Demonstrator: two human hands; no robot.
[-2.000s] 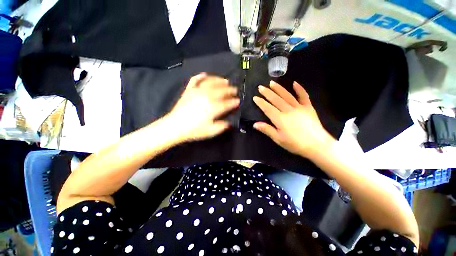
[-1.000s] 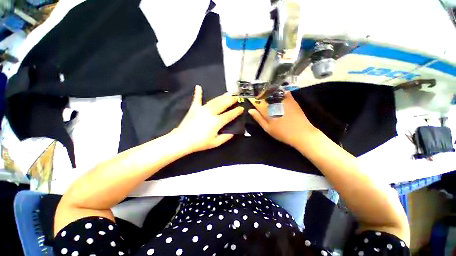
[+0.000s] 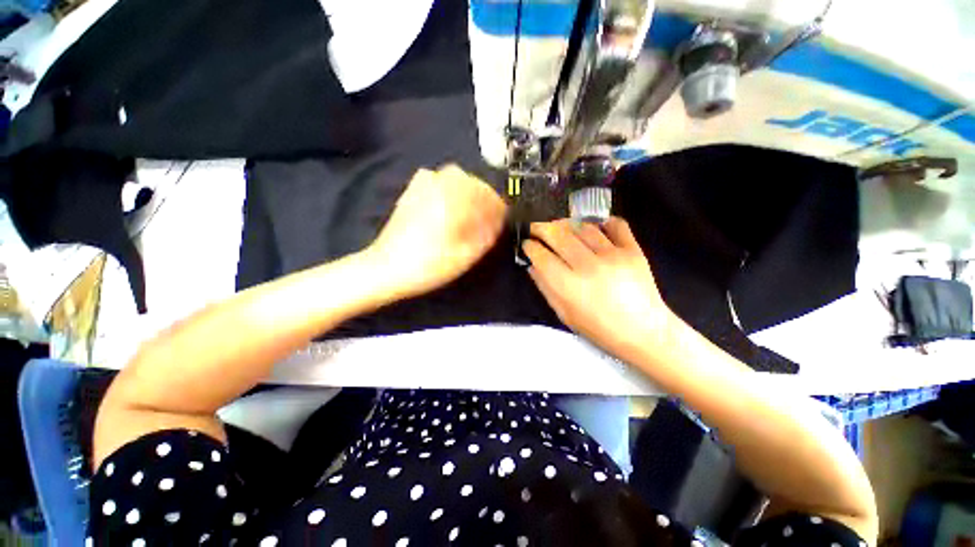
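Observation:
A large black garment panel lies across the table and under the head of the lockstitch machine. A dark grey pocketing piece lies on it left of the needle. The presser foot, with a yellow piece beside it, is over the cloth. My left hand is curled on the cloth just left of the foot; its fingertips are hidden. My right hand rests on the cloth right of and below the foot, fingers bent. A short pale-edged slit shows between the hands.
A ribbed grey knob hangs close above my right fingers. A small black pad lies at the far right. A light blue basket stands below left, and a blue crate below right. The white table edge runs before my body.
My left hand has gone from spread flat to curled beside the foot. My right hand has drawn back slightly from under the knob, towards me. The view has shifted.

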